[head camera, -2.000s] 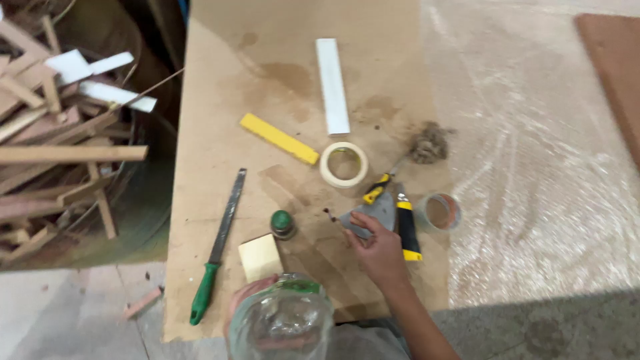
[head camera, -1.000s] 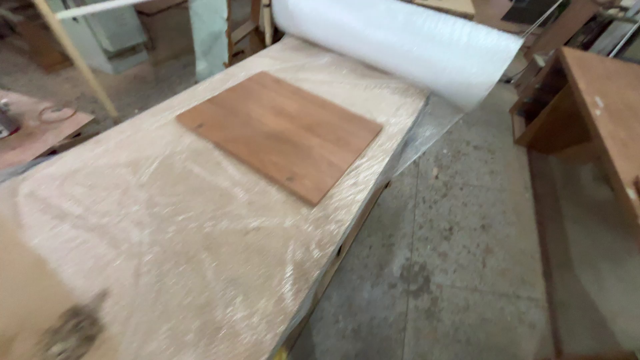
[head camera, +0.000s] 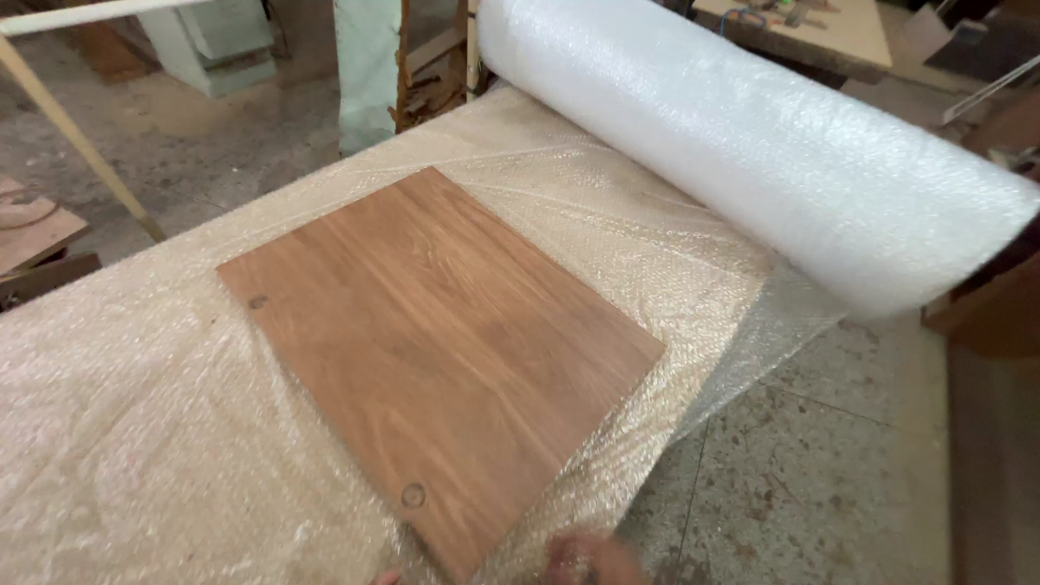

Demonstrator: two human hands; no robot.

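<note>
A brown wooden panel [head camera: 455,349] with two round marks near its left edge lies flat on bubble wrap [head camera: 162,406] spread over a table. My right hand [head camera: 593,559], blurred, is at the bottom edge of the view, just right of the panel's near corner. Only a fingertip of my left hand [head camera: 387,578] shows, left of that corner. Whether either hand grips the wrap or the panel cannot be made out. A large roll of bubble wrap [head camera: 756,146] lies across the far end, its sheet running out onto the table.
Past the table's right edge is a concrete floor [head camera: 780,463], with a brown wooden surface [head camera: 991,455] at the far right. A thin wooden strip [head camera: 81,138] stands at the left. Behind the roll is another worktable [head camera: 821,32] with objects on it.
The view has swung from the tools on brown paper to the panel and roll, and come closer. Two seconds ago one hand was at a grey piece among the tools, the other by a clear container.
</note>
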